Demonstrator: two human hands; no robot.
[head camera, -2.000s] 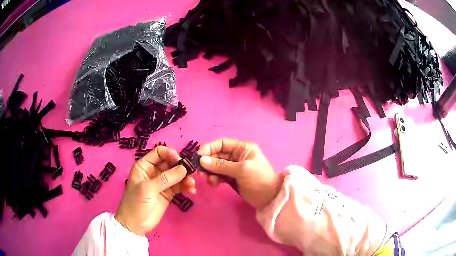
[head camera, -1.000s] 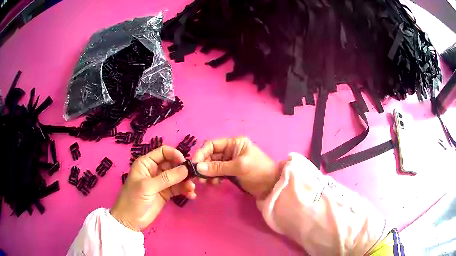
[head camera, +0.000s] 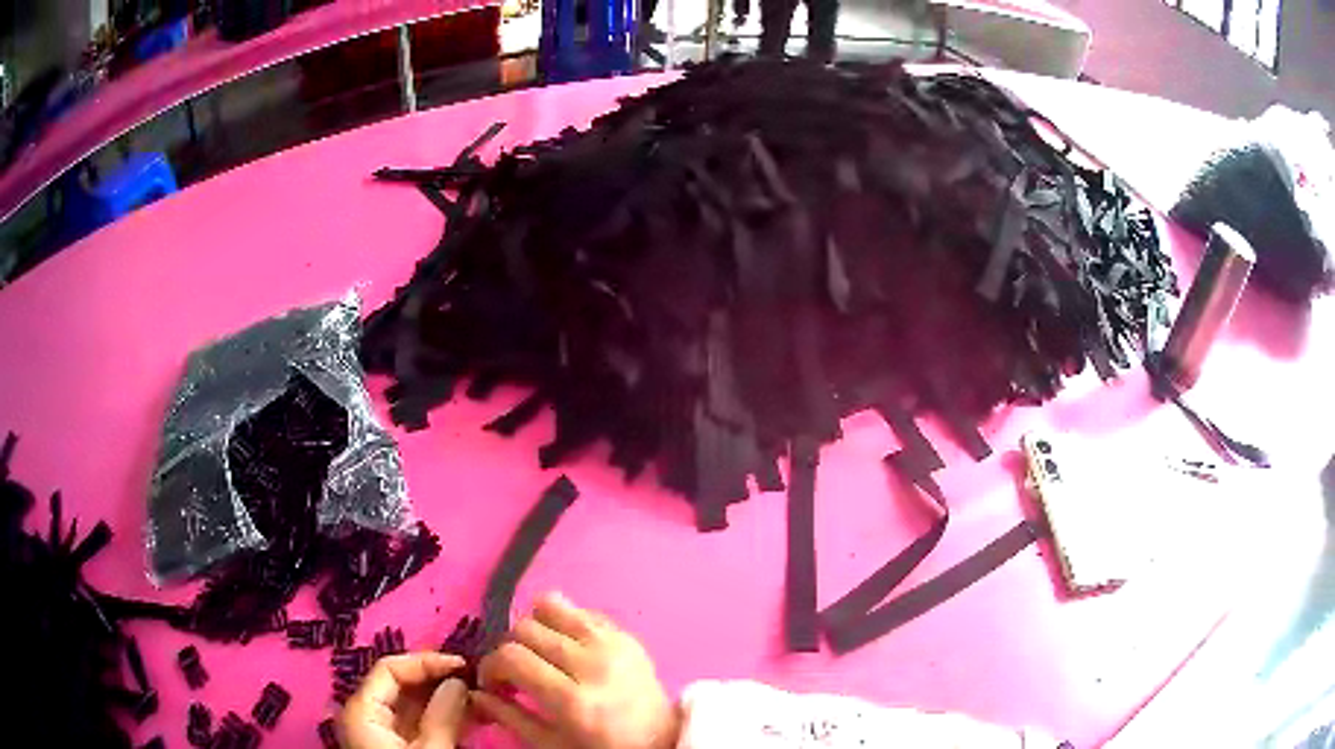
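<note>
My left hand (head camera: 403, 705) is at the bottom edge, partly cut off, with its fingertips pinched on a small dark buckle piece (head camera: 467, 675), mostly hidden. My right hand (head camera: 578, 679) meets it from the right and grips a black webbing piece (head camera: 527, 544), whose free end points up and away from the fingers. How far the webbing is through the buckle cannot be seen. Loose black buckles (head camera: 270, 705) lie left of my hands. A torn clear bag (head camera: 191, 490) with more buckles spilling out lies behind them.
A huge webbing pile (head camera: 820, 278) fills the back. A smaller black strap pile (head camera: 51, 644) is at far left. A phone (head camera: 1073, 515), a long strip (head camera: 937, 585) and a dark cylinder (head camera: 1208, 310) are at right. Blue stools and a person's legs show beyond the table.
The view has tilted up, so my hands now sit low in the picture and the background shows. The webbing end now sticks up beyond my fingers; before, webbing trailed under my right hand.
</note>
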